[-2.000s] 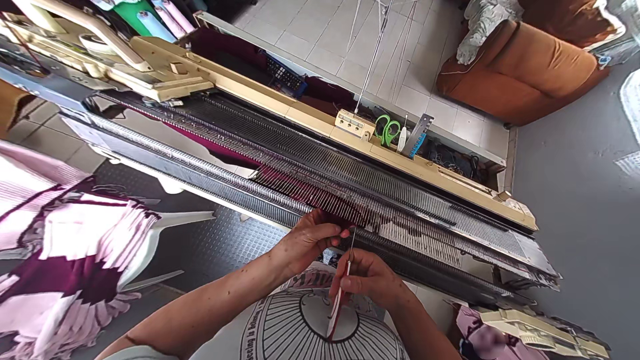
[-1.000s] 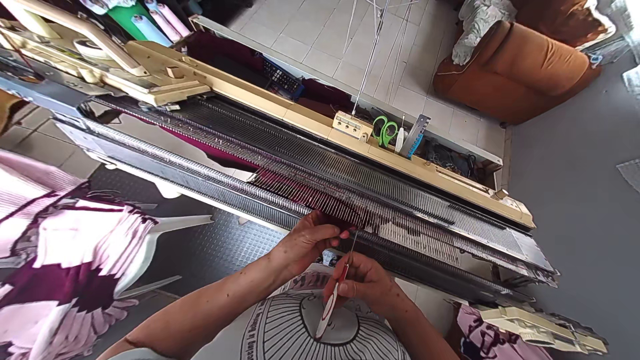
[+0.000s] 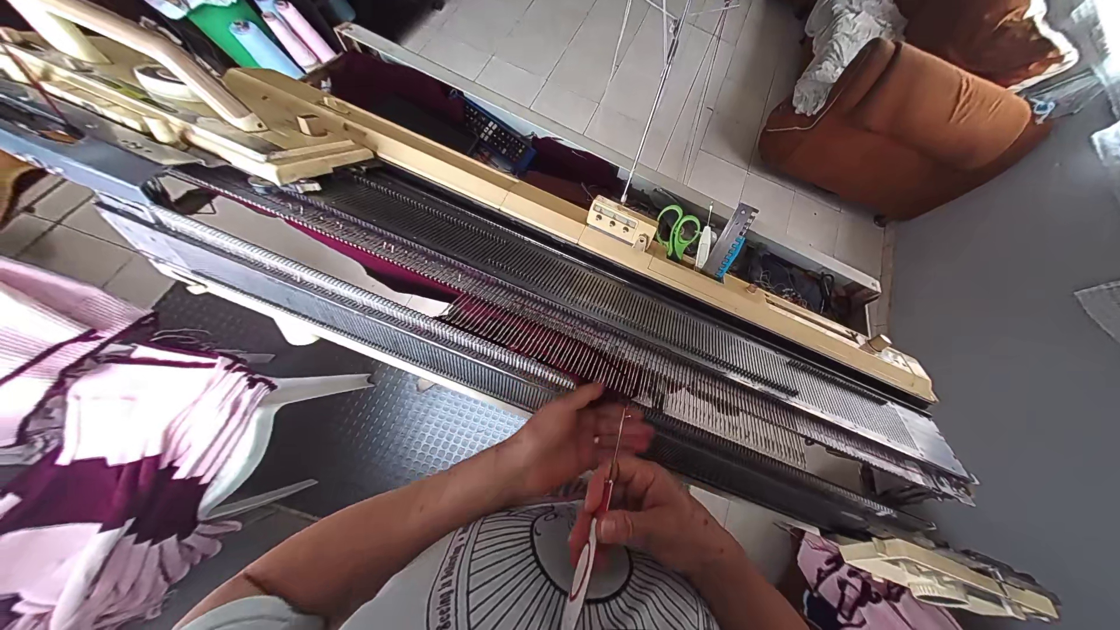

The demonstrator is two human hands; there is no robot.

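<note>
A knitting machine's needle bed [image 3: 560, 271] runs diagonally across the view, with a second, front bed [image 3: 385, 328] alongside it. Maroon knitting [image 3: 525, 337] and white knitting [image 3: 735, 424] hang between the two. At the front bed's edge, my left hand [image 3: 569, 437] has its fingers extended and its palm partly turned up; no object shows in it. My right hand [image 3: 652, 516] grips a latch-hook tool [image 3: 584, 569] with a white and red handle. Its thin metal shaft points up beside my left fingers.
The cream carriage [image 3: 289, 149] sits at the bed's left end. Green scissors [image 3: 677, 234] and a blue-toothed comb [image 3: 731, 249] stand on the rear rail. Striped pink and maroon knitted pieces [image 3: 131, 437] lie over a white chair [image 3: 254, 437] at left. A brown armchair [image 3: 892, 131] is behind.
My left hand's fingers have opened out from their earlier pinch at the bed edge. My right hand still holds the tool, its handle now tilted differently.
</note>
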